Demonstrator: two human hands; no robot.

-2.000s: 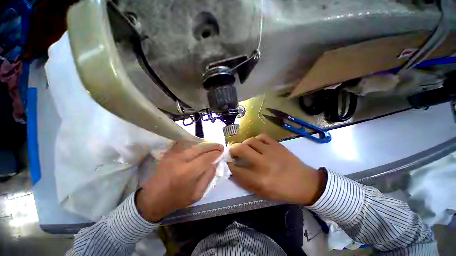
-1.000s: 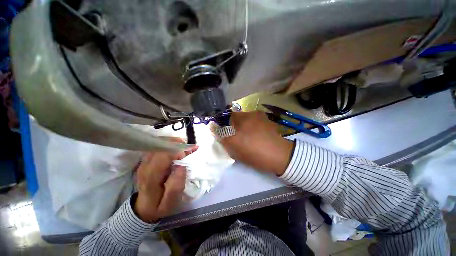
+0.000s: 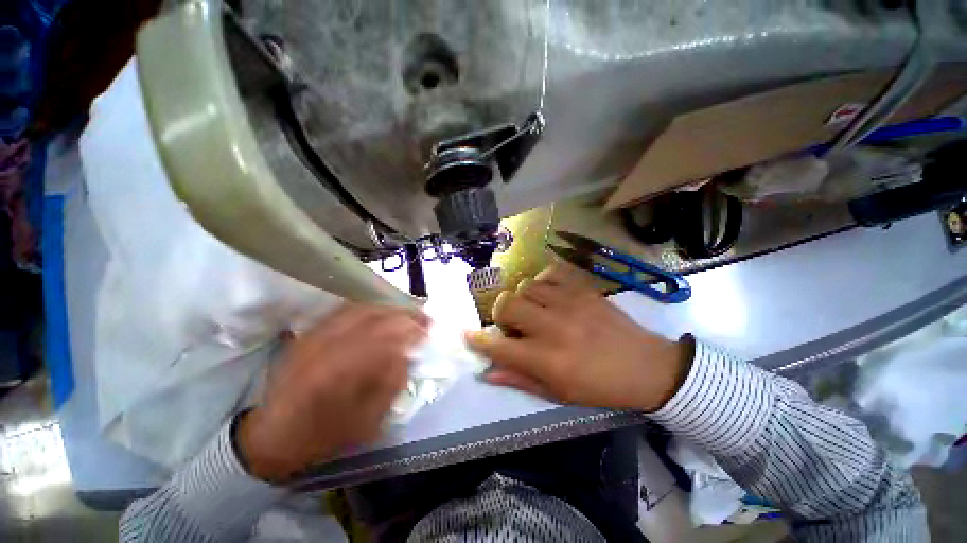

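Observation:
The white garment piece (image 3: 159, 308) lies in a large heap left of the needle area, and a small folded part (image 3: 451, 345) sits between my hands. My left hand (image 3: 345, 377) is blurred, its fingertips closed on the folded part below the cream guard (image 3: 228, 180). My right hand (image 3: 567, 339) lies right of the fold, thumb and fingertips at the cloth's right edge. The presser foot area (image 3: 479, 255) is just above my fingers, partly hidden behind the dark tension knob (image 3: 467, 212). The needle tip cannot be made out.
The grey machine head (image 3: 626, 64) spans the top. Blue-handled snips (image 3: 626, 267) lie on the bed right of the needle, close to my right hand, with black-handled scissors (image 3: 705, 221) beyond. A cardboard piece (image 3: 753, 138) rests on the machine body. More white cloth (image 3: 917, 392) is at the lower right.
The camera view has shifted back. My right hand has come down from beside the presser foot toward the table's front edge. My left hand has moved up to the cloth near the guard's end.

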